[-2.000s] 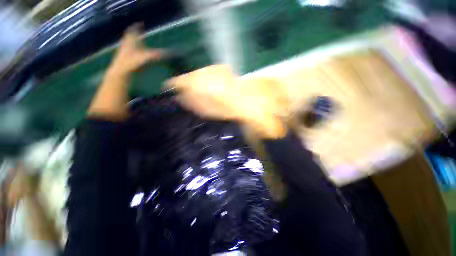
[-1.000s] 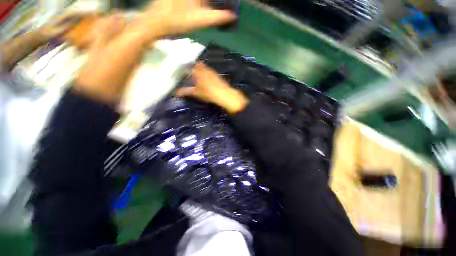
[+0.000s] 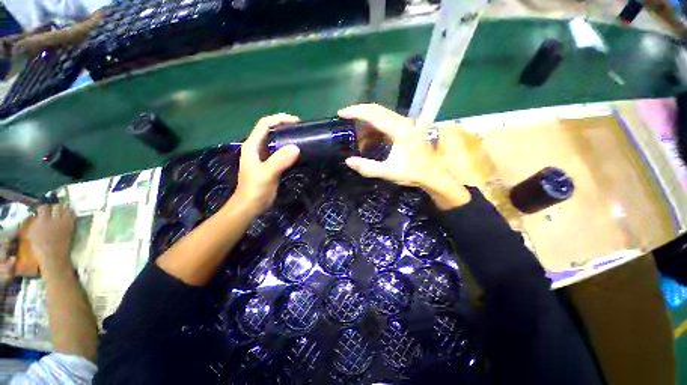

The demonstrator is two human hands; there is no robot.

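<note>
A smooth black cylinder (image 3: 315,140) lies sideways between my hands, above the far part of the tray. My left hand (image 3: 265,162) grips its left end, thumb on the near side. My right hand (image 3: 395,150) is around its right end, thumb and fingers spread above and below that end; whether they touch it is hard to tell. The glossy black blister tray (image 3: 317,280) lies below, with rows of round crosshatched pockets and strong glare. Its visible near pockets hold no cylinders.
The green conveyor (image 3: 301,81) runs beyond, carrying several black cylinders (image 3: 154,132). A white post (image 3: 447,56) rises beside it. Another cylinder (image 3: 541,189) lies on the cardboard (image 3: 595,154) at right. Another person's hand (image 3: 51,233) is over newspaper (image 3: 124,233) at left; stacked trays (image 3: 158,30) are across the belt.
The view has swung and sharpened. My hands, apart and blurred at left a second ago, are now together at the centre around a black cylinder.
</note>
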